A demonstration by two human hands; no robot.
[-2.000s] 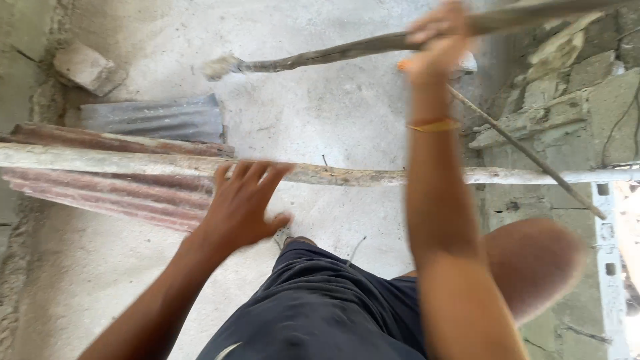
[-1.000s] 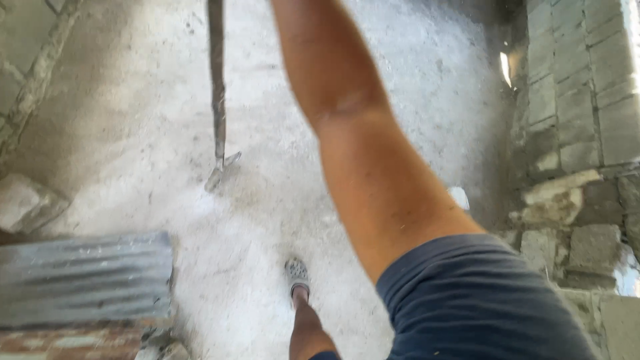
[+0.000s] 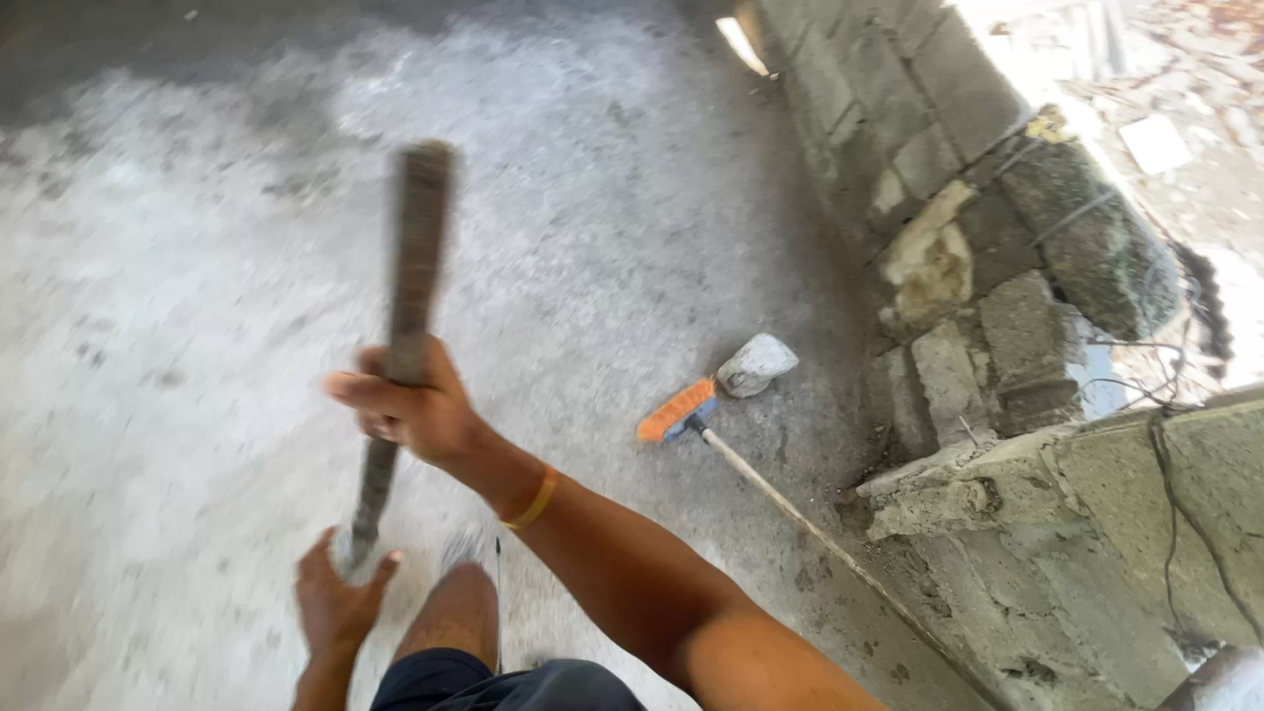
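A rough wooden pole (image 3: 423,247), blurred by motion, stands out over the concrete floor. My right hand (image 3: 420,400), with a yellow band at the wrist, is wrapped around its middle. Below, my left hand (image 3: 341,597) is at the pole's whitish lower end, thumb and fingers spread on either side of it; whether they touch it is unclear.
To the right on the floor lies a push broom with orange bristles (image 3: 676,410) and a long handle, beside a pale stone chunk (image 3: 757,365). A broken concrete block wall (image 3: 948,375) with loose wires runs along the right.
The view has swung a lot. Two seconds ago my left hand was at a long pale pole; now it is by the lower end of the pole in my right hand.
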